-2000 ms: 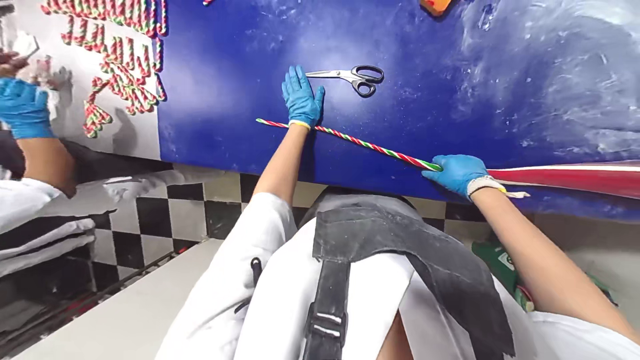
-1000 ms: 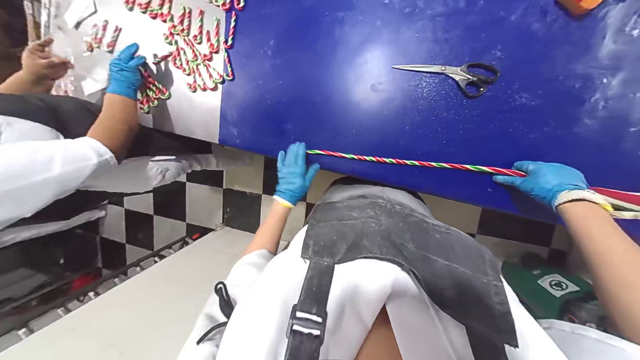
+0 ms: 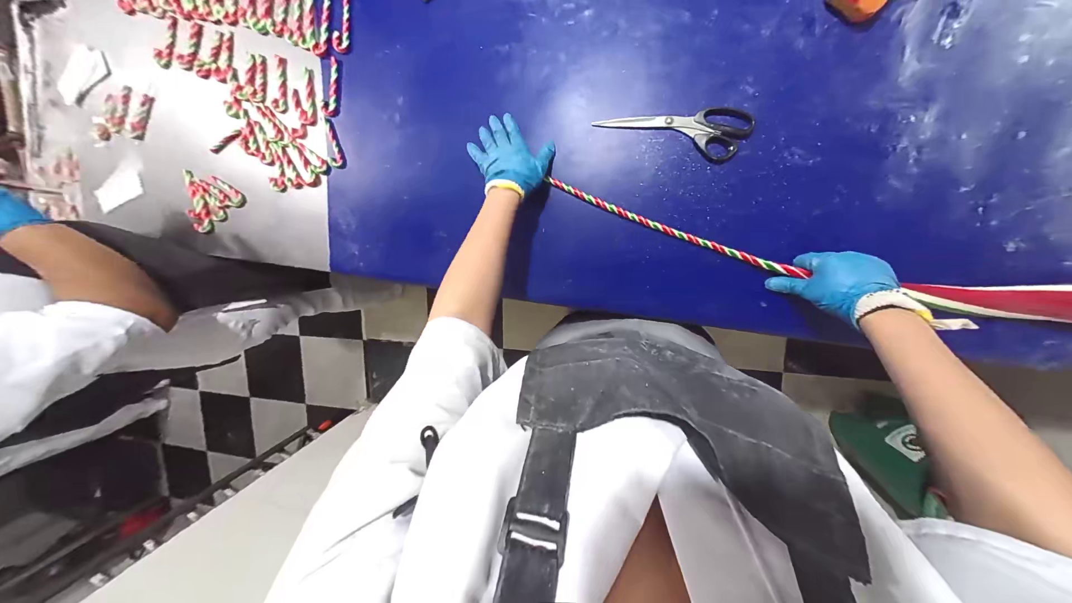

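A thin twisted rope of red, white and green candy (image 3: 662, 227) slants across the blue work surface (image 3: 435, 226). Its thin left end meets the thumb side of my left hand (image 3: 509, 157), blue-gloved and spread flat, palm down. My right hand (image 3: 842, 283), gloved alike, is closed around the rope's thicker part. Right of that hand the candy continues as a wide, untwisted red, white and green strip (image 3: 1005, 301). Scissors with black handles (image 3: 691, 126) lie above the rope, between the two hands, blades pointing left.
Many small striped candy canes (image 3: 276, 126) lie on a pale surface (image 3: 276, 218) at the left. A co-worker's gloved hand (image 3: 18, 211) shows at the left edge. An orange piece (image 3: 858, 7) sits at the top right. The blue surface's near edge runs before my body.
Compared with one second ago, my left hand has moved away from the near edge, farther onto the blue surface. The rope now slants instead of lying nearly level. The view has shifted.
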